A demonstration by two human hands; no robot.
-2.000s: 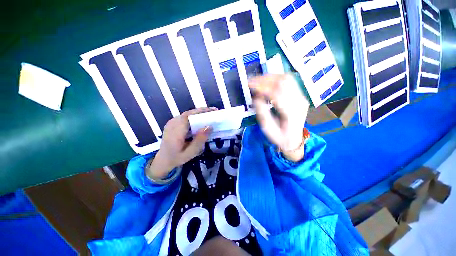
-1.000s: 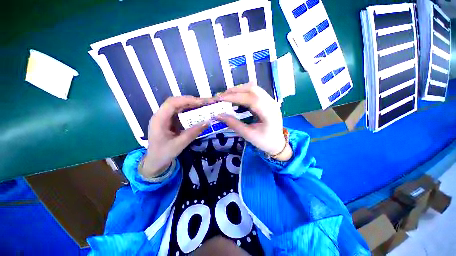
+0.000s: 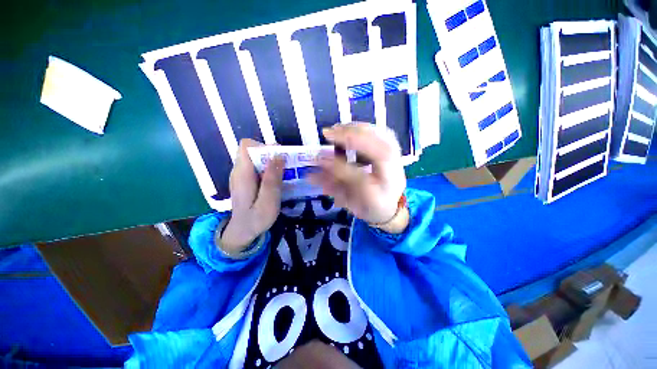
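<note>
My left hand (image 3: 253, 193) holds the left end of a white label piece (image 3: 289, 157) with a blue band, in front of my chest. My right hand (image 3: 365, 173) is at its right end, its fingers blurred; whether they grip it cannot be told. Behind the hands, a die-cut sheet (image 3: 229, 124) lies on the green bench with long black strips side by side. The two rightmost strips carry blue labels (image 3: 377, 87) across them. The lower right part of the sheet is partly hidden by my right hand.
A label sheet (image 3: 477, 81) with blue rectangles lies right of the main sheet, a small white piece (image 3: 428, 115) between them. A stack of black-striped sheets (image 3: 576, 108) and another (image 3: 638, 94) stand far right. A blank liner scrap (image 3: 78, 95) lies left. Cartons (image 3: 587, 292) sit lower right.
My right hand moved from the main sheet to the label piece. The piece turned to show printing and blue. The bench view has shifted slightly right.
</note>
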